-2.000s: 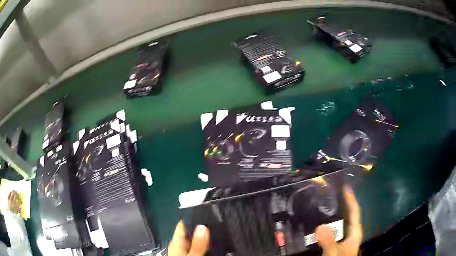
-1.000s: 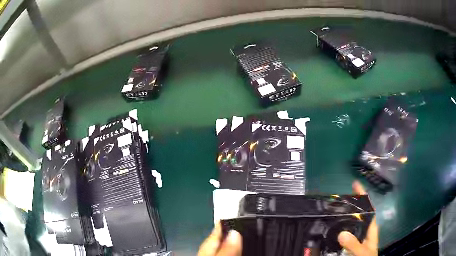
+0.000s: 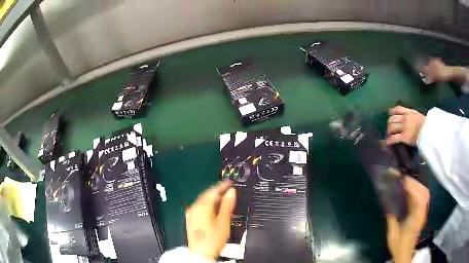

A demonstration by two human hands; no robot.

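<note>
A pile of flat black cartons (image 3: 280, 205) with white corner flaps lies in front of me. My left hand (image 3: 210, 221) is over its left part, thumb and finger apart, with nothing visibly held; whether the fingertips touch the top carton is unclear. My right hand (image 3: 411, 213), blurred, is at the right with its fingers around the near end of a dark folded carton (image 3: 379, 172). The carton is tilted and smeared by motion, so its printed face cannot be read.
Folded cartons (image 3: 252, 95) stand spaced along the green surface (image 3: 180, 110) at the back. Two piles of flat cartons (image 3: 126, 192) lie at the left. Another person's hand (image 3: 403, 126) in a white sleeve is beside my right hand; another hand (image 3: 437, 71) is further back. A pale-yellow sheet (image 3: 19, 199) is far left.
My hands have separated: the left moved left and up over the flat pile, the right moved right with the carton. Another person's hands have come in at the right.
</note>
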